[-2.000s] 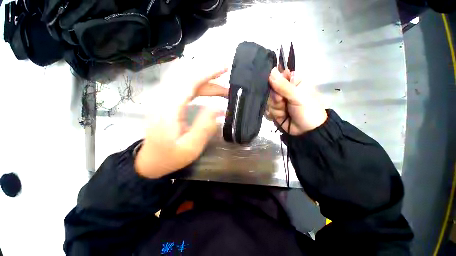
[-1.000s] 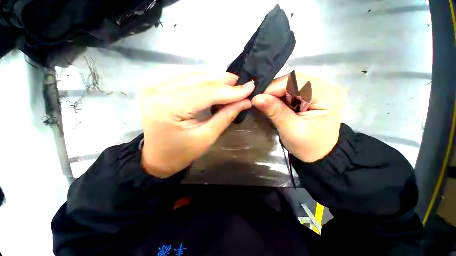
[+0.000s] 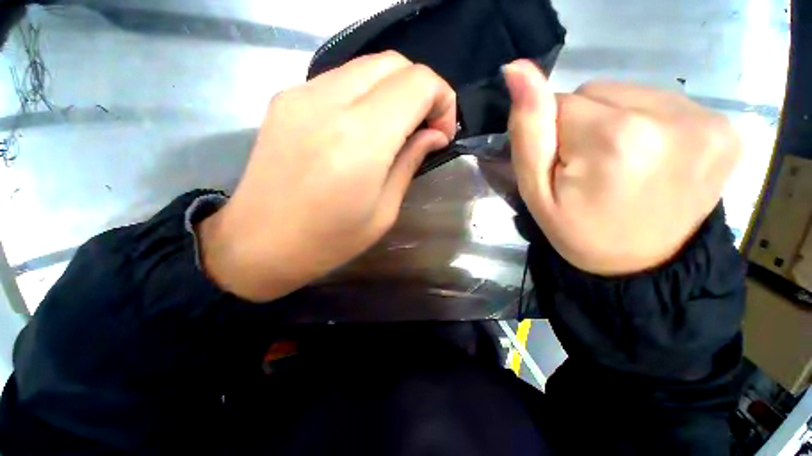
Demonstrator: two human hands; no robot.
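Note:
A black fabric pouch [image 3: 481, 53] is held over the table, opened out, with a silvery zipper [image 3: 365, 32] curving along its upper left edge. My left hand [image 3: 325, 169] pinches the pouch's near edge between thumb and fingers. My right hand [image 3: 623, 169] is at the pouch's right side, its thumb raised against the fabric and its fingers curled out of sight. No snips blades show; what the right fingers hold is hidden. A thin dark cord [image 3: 523, 280] hangs below the right hand at the table edge.
The pale worn table [image 3: 178, 67] has a shiny brownish patch [image 3: 410, 258] at its near edge. Tangled thread waste [image 3: 32, 67] lies at upper left. Cardboard boxes [image 3: 779, 329] stand at the right beyond the table. A yellow strip shows on the floor below.
The pouch has gone from folded narrow to opened wide, its zipper now showing. Both hands appear larger; the right hand has turned and its snips are out of sight. The view has shifted right.

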